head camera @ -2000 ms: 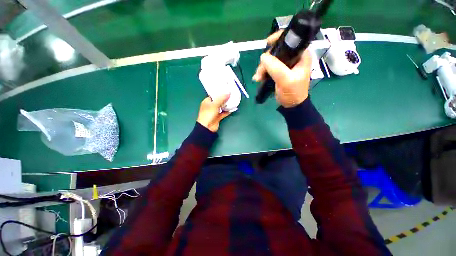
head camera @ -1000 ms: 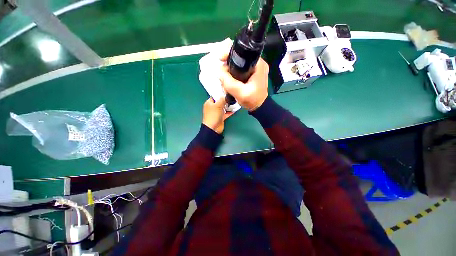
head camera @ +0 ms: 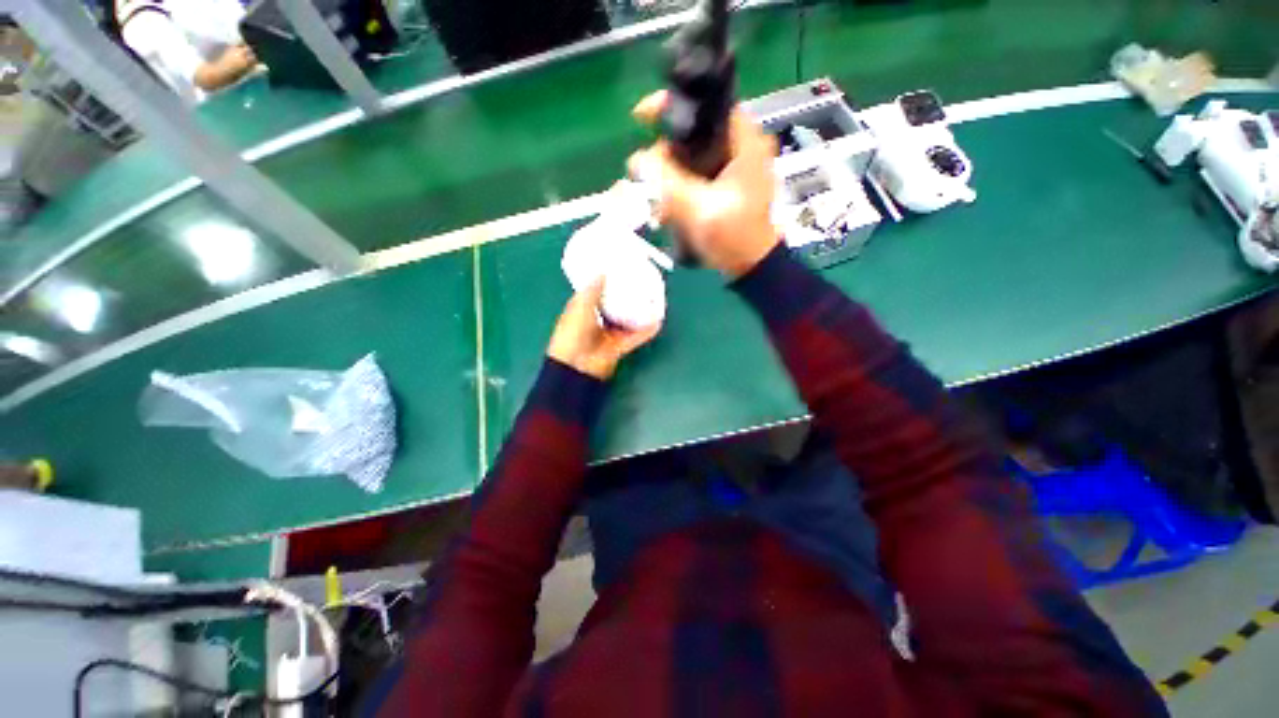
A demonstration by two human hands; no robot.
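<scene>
A white security camera [head camera: 617, 267] is held by its near end in my left hand [head camera: 596, 334], over the green bench. My right hand [head camera: 722, 197] grips a black electric screwdriver [head camera: 699, 91], upright and blurred, just right of the camera and apart from its body. The driver's tip is hard to make out behind the hand. Right behind my right hand stands a grey-white screw feeder [head camera: 833, 211], partly hidden by the hand. A second white camera [head camera: 923, 161] with a round black lens face stands against the feeder's right side.
A clear plastic bag of small grey parts [head camera: 358, 421] lies at left. Another white camera [head camera: 1246, 168], a thin dark stick [head camera: 1139, 154] and a crumpled plastic bag [head camera: 1161, 79] are at far right. Cables hang at lower left. A person's hand [head camera: 225, 66] shows across the line. A blue stool [head camera: 1136, 519] stands below.
My right hand and the screwdriver have lifted off the held camera and moved slightly right. My left hand still holds the camera. The view has shifted, showing more of the line's far side.
</scene>
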